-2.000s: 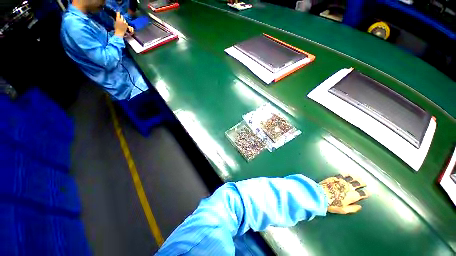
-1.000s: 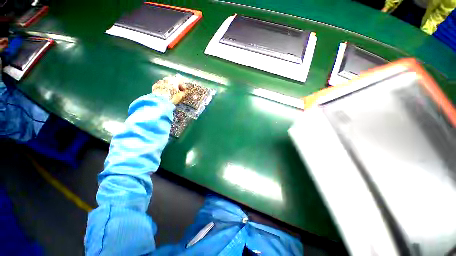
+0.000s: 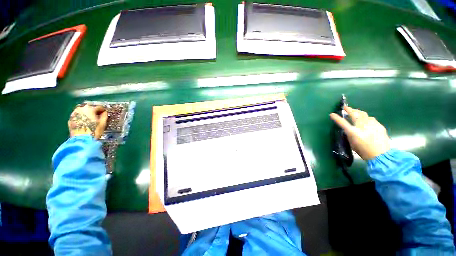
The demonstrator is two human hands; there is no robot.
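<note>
A laptop (image 3: pixel 232 155) lies underside up on a white sheet (image 3: pixel 250 207) in front of me, with an orange backing (image 3: pixel 156 150) showing at the left and top. My left hand (image 3: pixel 87 121) is on the far screw bag (image 3: pixel 116 117), fingertips bent down among the screws; whether it grips any cannot be seen. The near screw bag (image 3: pixel 109 152) is partly under my left sleeve. My right hand (image 3: pixel 367 134) is at the right side of the black electric screwdriver (image 3: pixel 342 142), thumb and fingers apart over its upper part. The screwdriver lies on the green bench, tip pointing away.
Behind are several more laptops on white and orange-red layers: one at far left (image 3: pixel 40 55), two in the middle (image 3: pixel 159 24) (image 3: pixel 289 22), and one at far right (image 3: pixel 430 44). The green bench's (image 3: pixel 240 197) near edge runs along my lap.
The laptop, blurred and tilted at the right a second ago, now lies flat in front of me. My right hand and the screwdriver have come into view. My left hand remains at the screw bags.
</note>
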